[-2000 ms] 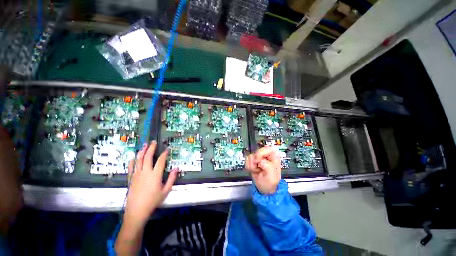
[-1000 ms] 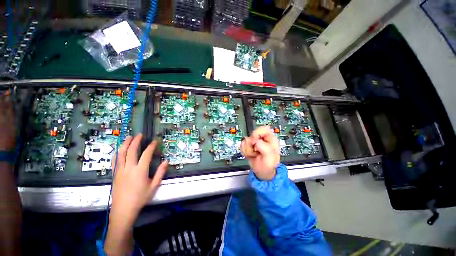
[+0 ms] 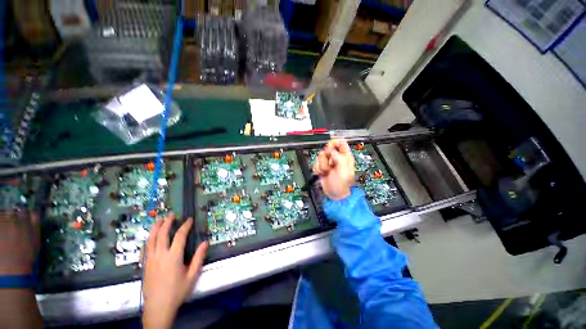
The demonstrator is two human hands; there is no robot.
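Green circuit boards with orange, white and black parts lie four to a dark carrier on the conveyor line. My left hand is open, fingers spread, at the front edge between the left and middle carriers; it seems to hold nothing. My right hand is a curled fist over the right carrier, partly hiding its boards. A short dark thin tool seems to stick out below the fist; most of it is hidden.
Another person's hand with a blue band is at the far left. A blue coiled cord hangs across. Behind lie a plastic bag, a paper with a sample board, and a red pen. A black machine hood stands right.
The view has shifted, so the line sits lower and tilts. My right fist has moved up and back over the right carrier. My left hand stays near the same carrier gap.
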